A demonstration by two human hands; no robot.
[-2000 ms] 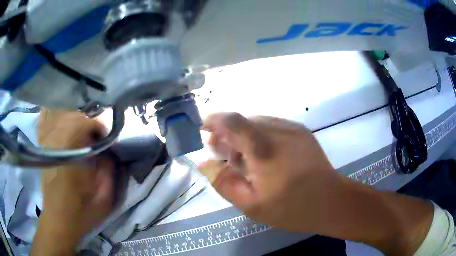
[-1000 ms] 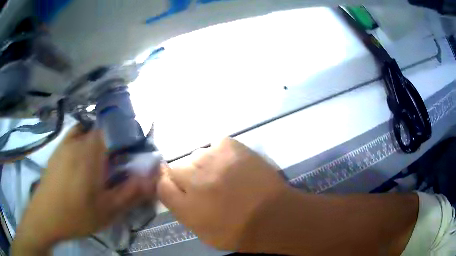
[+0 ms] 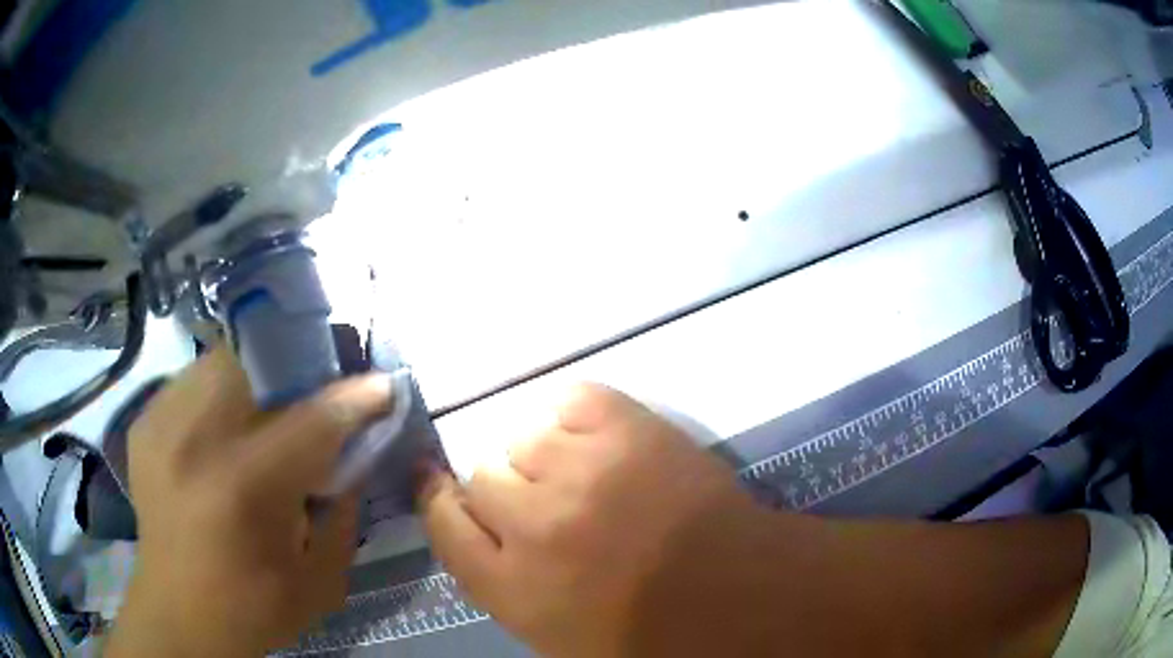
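A small grey fabric piece (image 3: 392, 444) is pinched between my two hands, just in front of the grey cylinder attachment (image 3: 277, 334). My left hand (image 3: 238, 495) holds its left side, with the thumb along its top. My right hand (image 3: 598, 514) holds its right edge with fingers curled. Darker grey cloth (image 3: 109, 501) shows left of my left hand. The presser foot and needle are hidden behind the attachment and my left hand.
The machine head (image 3: 193, 90) spans the upper left. Black-handled scissors (image 3: 1074, 289) lie at the right, with a green tool (image 3: 945, 23) by their far end. The ruler strip (image 3: 900, 431) runs along the front edge. Dark cloth lies beyond the edge at lower right.
The view has shifted right and closer to the bed. Both hands have come together at the fabric in front of the attachment; earlier they were apart around it.
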